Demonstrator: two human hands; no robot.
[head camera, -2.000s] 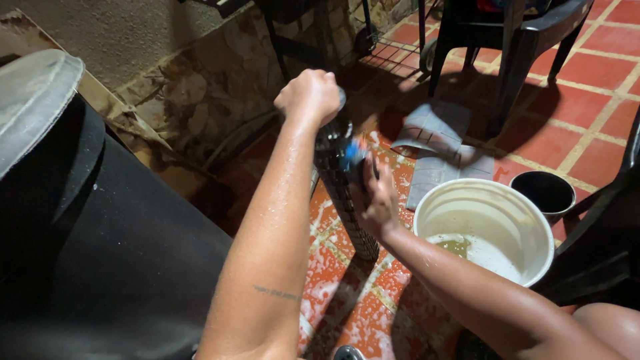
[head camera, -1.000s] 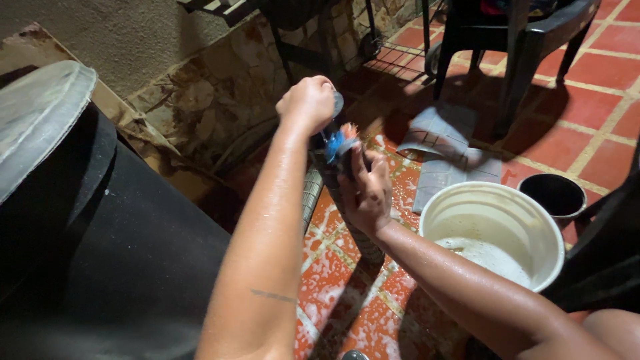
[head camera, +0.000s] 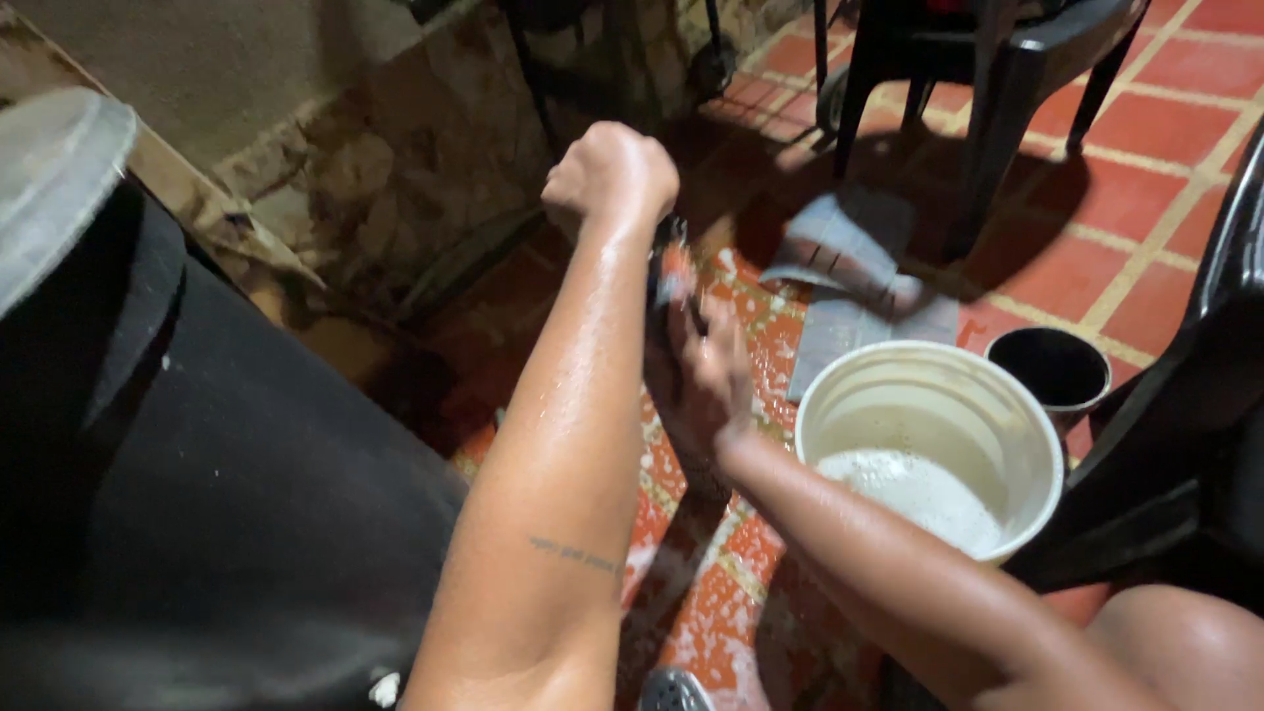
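My left hand (head camera: 614, 178) is closed at the top of a dark, upright, elongated object (head camera: 703, 484), which my forearm mostly hides. Against its side, my right hand (head camera: 709, 370) holds a brush (head camera: 675, 269) with orange bristles, blurred. The object's foot stands on red floor tiles spotted with white suds. Right of my right hand is a white plastic bucket (head camera: 1032, 434) with foamy water in it.
A large black bin (head camera: 247, 474) with a grey lid (head camera: 59, 178) fills the left. Behind the bucket are a dark pot (head camera: 1049, 367) and grey sheets (head camera: 839, 247) on the tiles. Black plastic chairs (head camera: 1076, 44) stand at the back and right. A stone-faced wall (head camera: 365, 158) runs behind.
My right hand and the brush have moved along the side of the dark object, blurred by motion. My left hand stays at its top.
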